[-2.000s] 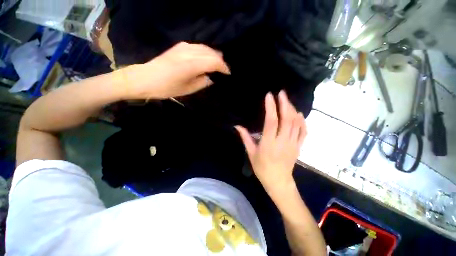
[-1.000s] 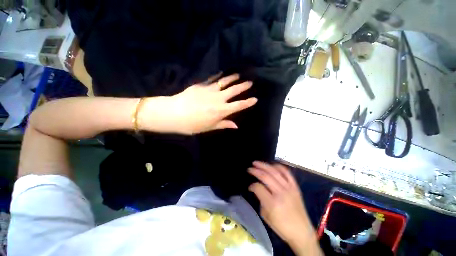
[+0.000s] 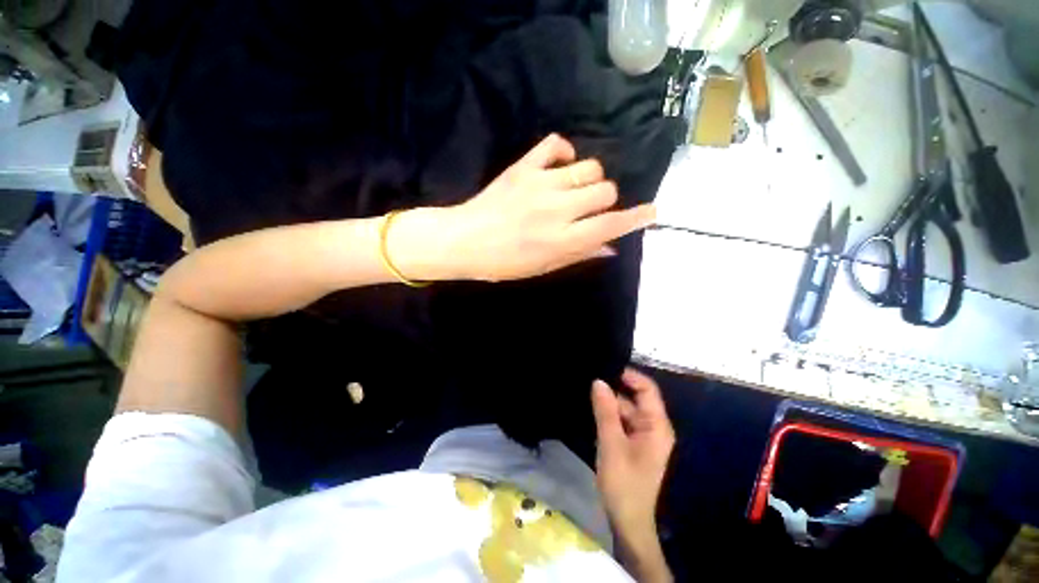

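The black garment [image 3: 376, 125] covers the left of the table and hangs over the lap. My left hand [image 3: 547, 216] lies on top of it, some fingers bent, one finger stretched to the cloth's right edge; it grips nothing visible. My right hand [image 3: 636, 438] is at the cloth's lower right edge, below the table edge, thumb and fingers raised; whether it pinches the dark cloth cannot be told. The presser foot [image 3: 675, 97] is at the cloth's upper right edge, above my left hand.
The tan block [image 3: 716, 109] and an orange-handled tool [image 3: 758, 85] lie beside the foot. Thread snips [image 3: 812, 285], shears [image 3: 921, 228], a screwdriver [image 3: 995, 205] and a grey bar [image 3: 834, 137] lie on the white table [image 3: 706, 296]. The red-rimmed bin [image 3: 849, 430] is below the table edge.
My left hand has moved right across the cloth to its right edge, and its spread fingers have bent. My right hand has dropped from the cloth near the table to its lower edge.
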